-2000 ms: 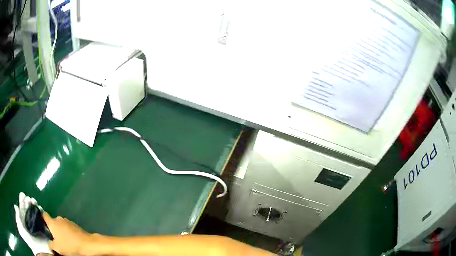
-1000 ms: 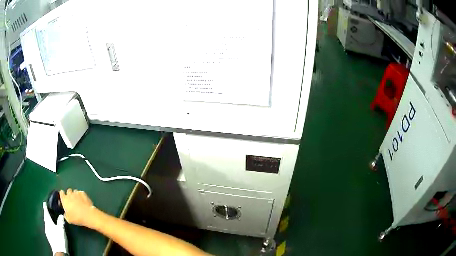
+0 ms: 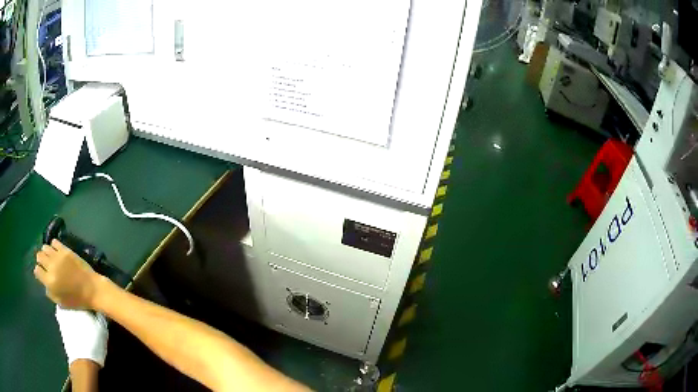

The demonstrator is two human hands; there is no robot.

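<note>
The black barcode scanner (image 3: 55, 230) is at the left on the green mat side, its head just beyond my right hand and a dark handle-like part reaching right towards the bench edge. My bare right hand (image 3: 65, 277) is right against it with fingers curled; whether it grips the scanner cannot be told. My left hand (image 3: 83, 334), in a white glove, is below and partly behind my right hand and wrist. Its fingers are hidden, and so is anything in them. No phone unit can be made out.
A white box-shaped device (image 3: 107, 126) with a white panel (image 3: 59, 153) leaning on it stands at the mat's far end. A white cable (image 3: 126, 210) curves over the bench edge. A large white cabinet (image 3: 306, 161) stands behind. A red stool (image 3: 605, 180) and a PD101 machine (image 3: 627, 268) are right.
The view has swung right, showing more floor. The scanner, upright-looking at my right hand before, now shows beyond it with its handle pointing right. My left glove has become more covered by my right hand.
</note>
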